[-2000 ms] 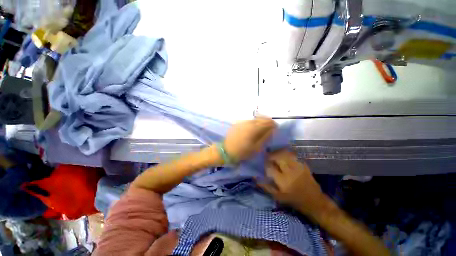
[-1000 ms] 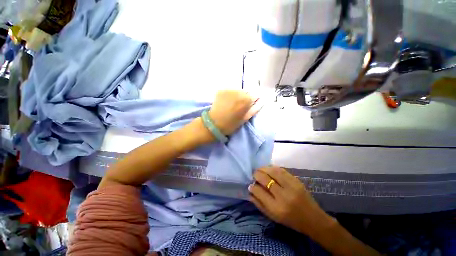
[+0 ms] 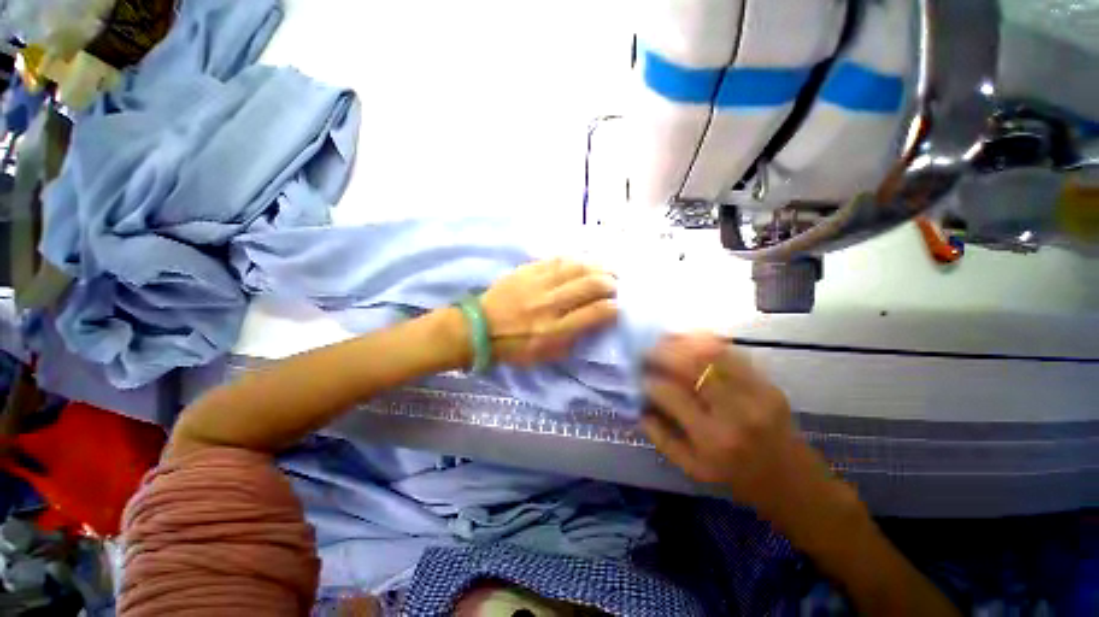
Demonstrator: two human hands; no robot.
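Observation:
A light blue garment piece (image 3: 398, 259) runs from the heap at the left across the white table to my hands. My left hand (image 3: 548, 316), with a green bangle at the wrist, lies on the cloth with its fingers pointing right. My right hand (image 3: 711, 410), blurred and wearing a ring, holds the cloth's right end at its fingertips near the table's front edge. The white machine head (image 3: 771, 97) with a blue stripe stands beyond my hands at the upper right. The fingertips of my right hand are not clear.
A heap of the same blue cloth (image 3: 181, 205) lies on the table's left side. More blue cloth (image 3: 422, 506) is on my lap. A ruler (image 3: 482, 413) runs along the grey front edge. An orange-red tool (image 3: 938, 241) lies right of the needle area. A red bag (image 3: 84, 464) is at the lower left.
My left hand has moved down from near the needle area and now lies flatter. My right hand has moved up and right. The cloth between them is no longer spread as a hanging corner.

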